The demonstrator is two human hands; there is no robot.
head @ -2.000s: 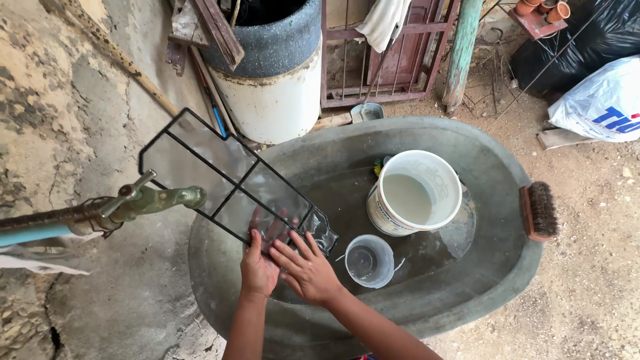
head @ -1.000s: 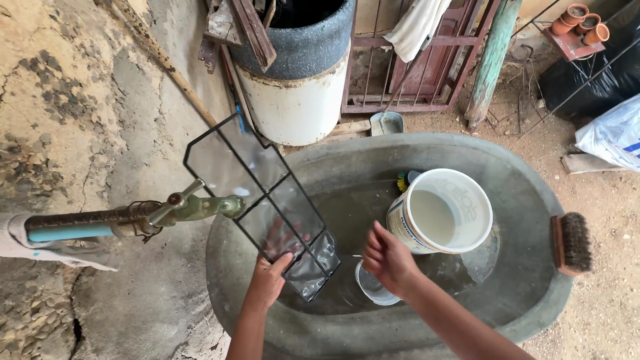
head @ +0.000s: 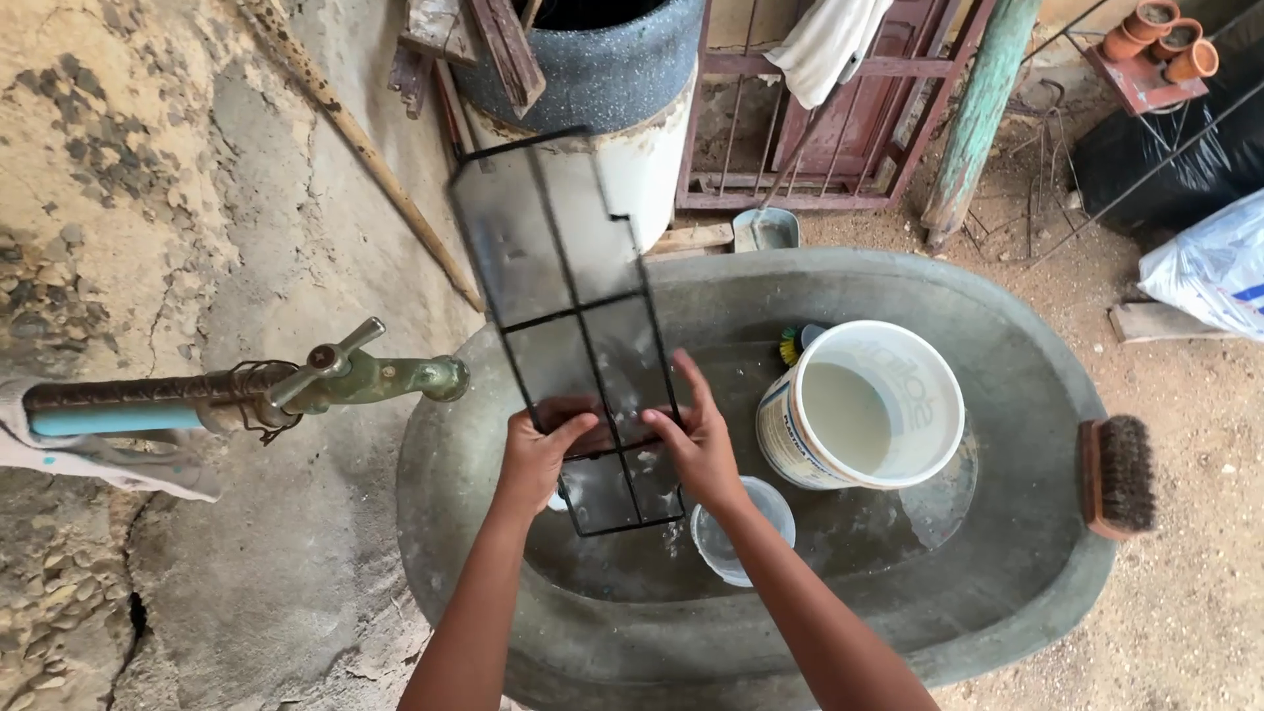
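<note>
Both my hands hold a translucent panel with a black grid frame (head: 573,312), tilted above the left part of an oval grey basin (head: 1062,395). My left hand (head: 538,454) grips its left edge, thumb on the near face. At the right edge my right hand (head: 701,444) pinches it with the thumb, index finger raised. Fingers show dimly through the clear sheet. Just right of my right hand, a small clear plastic container (head: 760,513) stands in shallow water. Farther right is a white plastic bucket (head: 859,405) with cloudy water, a yellow-bristled brush (head: 790,346) behind it.
A metal tap (head: 336,375) juts from the left wall over the basin's rim. A wooden scrubbing brush (head: 1118,477) rests on the right rim. Behind the basin stand a large blue-and-white drum (head: 642,168), a dustpan (head: 766,229) and a reddish metal grille (head: 810,188).
My right hand, off the panel one second ago, is back on its right edge. The panel has turned more upright in view. The view has shifted somewhat to the left.
</note>
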